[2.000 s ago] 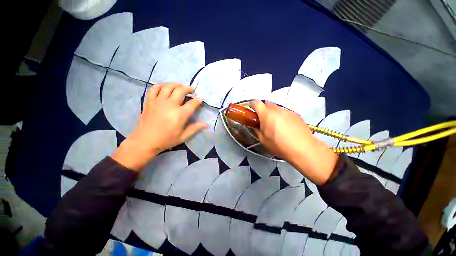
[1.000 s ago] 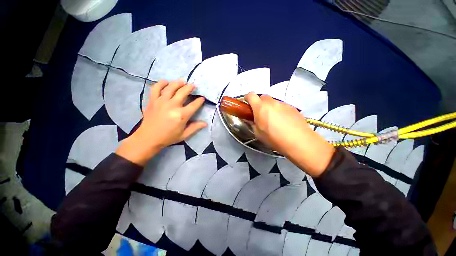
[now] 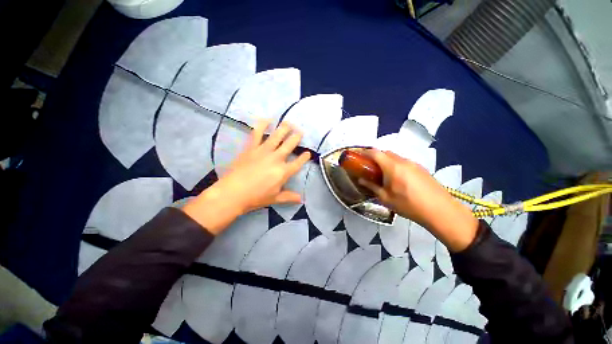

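Observation:
Pale grey-white curved pieces [image 3: 191, 131] overlap in long rows, with a thin dark seam line across the upper row. My right hand [image 3: 413, 191] is closed around the brown-orange handle of the steam iron [image 3: 349, 185], whose pointed tip faces left on the seam of the upper row. My left hand [image 3: 268, 168] lies bare and spread on the upper row, just left of the iron's tip, its fingers on the pieces near the seam. The soleplate's underside is hidden.
The dark navy table cover [image 3: 335, 40] lies under the pieces. Yellow hoses [image 3: 564, 198] run from the iron to the right edge. A white round object [image 3: 146, 5] is at the top left. One piece [image 3: 433, 111] sticks up out of the row. A ribbed grey surface [image 3: 500, 27] is beyond the table.
The camera view has shifted and turned slightly. The iron appears a little rotated, with more of its rear soleplate edge showing. My left hand's fingers are more spread.

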